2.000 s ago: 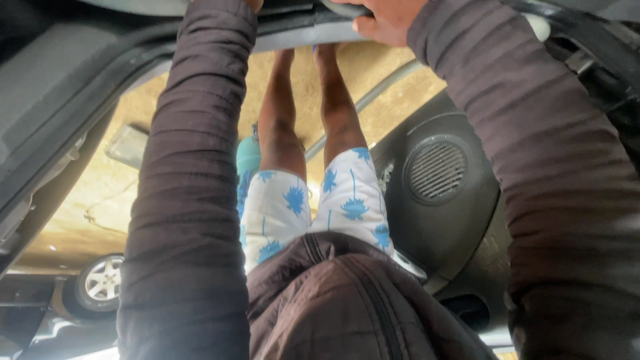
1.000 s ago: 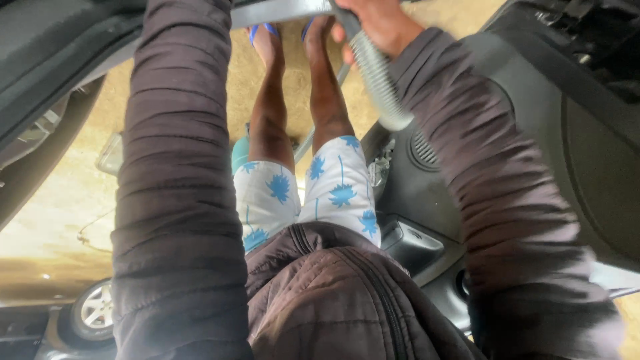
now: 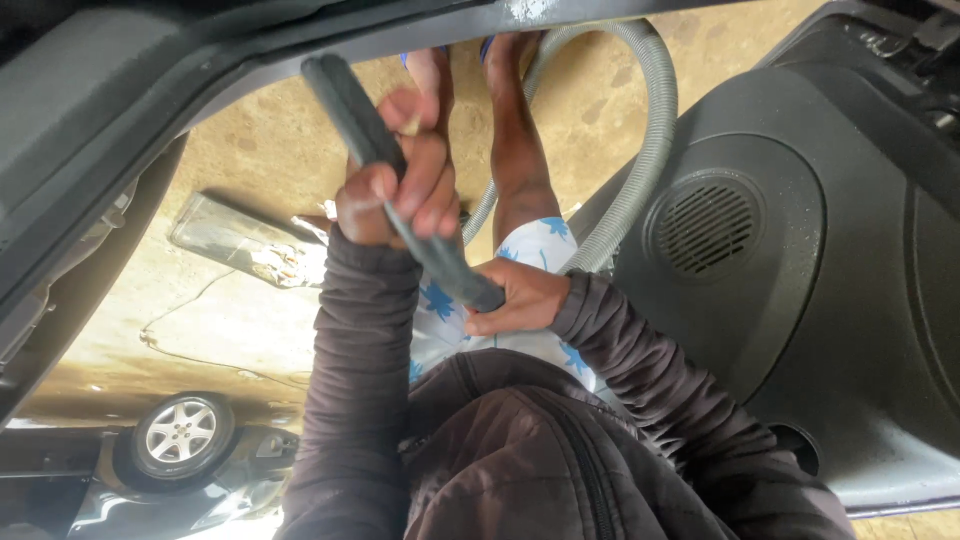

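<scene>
A dark plastic tube (image 3: 352,112), probably a vacuum cleaner nozzle, runs diagonally across the middle of the head view. My left hand (image 3: 405,176) has its fingers wrapped around its middle, with some motion blur. Lower and to the right, my right hand (image 3: 517,296) grips the tube's near end. Behind my right wrist passes a grey corrugated hose (image 3: 660,112), which loops up toward the door sill and back down behind my legs. Whether hose and tube are joined is hidden by the right hand.
A car door panel with a round speaker grille (image 3: 705,225) stands at right. The car's door sill (image 3: 480,30) crosses the top. On the ground at left lie a flat grimy panel (image 3: 232,240) and a thin cable (image 3: 180,356). Another car's wheel (image 3: 180,435) shows at lower left.
Both hands have come down from the top edge toward my body. The dark tube is now in view between them. More of the corrugated hose shows, now looping beyond my right wrist.
</scene>
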